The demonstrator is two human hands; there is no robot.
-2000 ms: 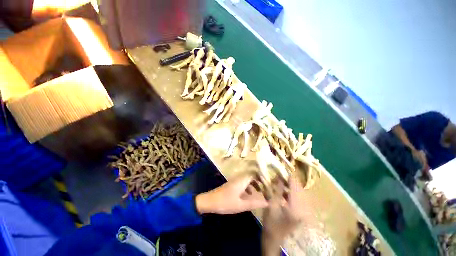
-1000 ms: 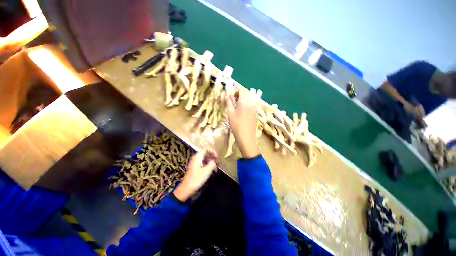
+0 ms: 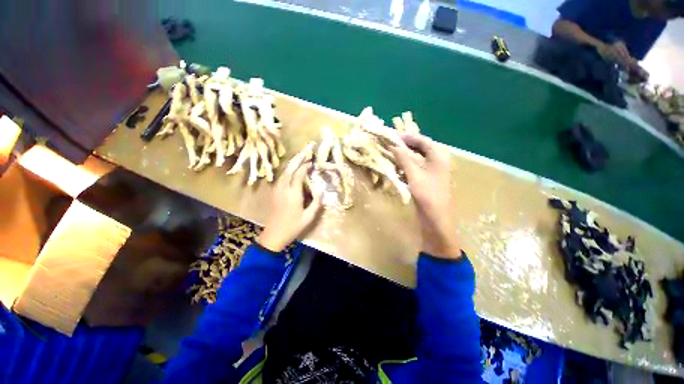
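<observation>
Beige forked leg parts (image 3: pixel 356 154) lie in a loose heap on the tan shelf (image 3: pixel 360 232) between my hands. My left hand (image 3: pixel 291 202) is at the heap's left end, fingers curved against the parts. My right hand (image 3: pixel 421 176) is at the heap's right end, fingers bent over the upper ends of the parts. Whether either hand grips a part cannot be told. A second group of beige leg pairs (image 3: pixel 225 124) lies in a row further left, with black bits among them. A flat heap of black and beige small pieces (image 3: pixel 604 270) lies at the right.
A green conveyor belt (image 3: pixel 322 64) runs behind the shelf, with dark clusters (image 3: pixel 585 146) on it. A dark reddish box (image 3: pixel 82 67) stands at the left end. Below are an open carton (image 3: pixel 71 262) and a bin of beige limb pieces (image 3: pixel 225 255). Another person (image 3: pixel 611 30) sits across the belt.
My left hand has moved up from the shelf edge to the heap's left side. My right hand has moved right from between the groups to the heap's right end. The view has turned.
</observation>
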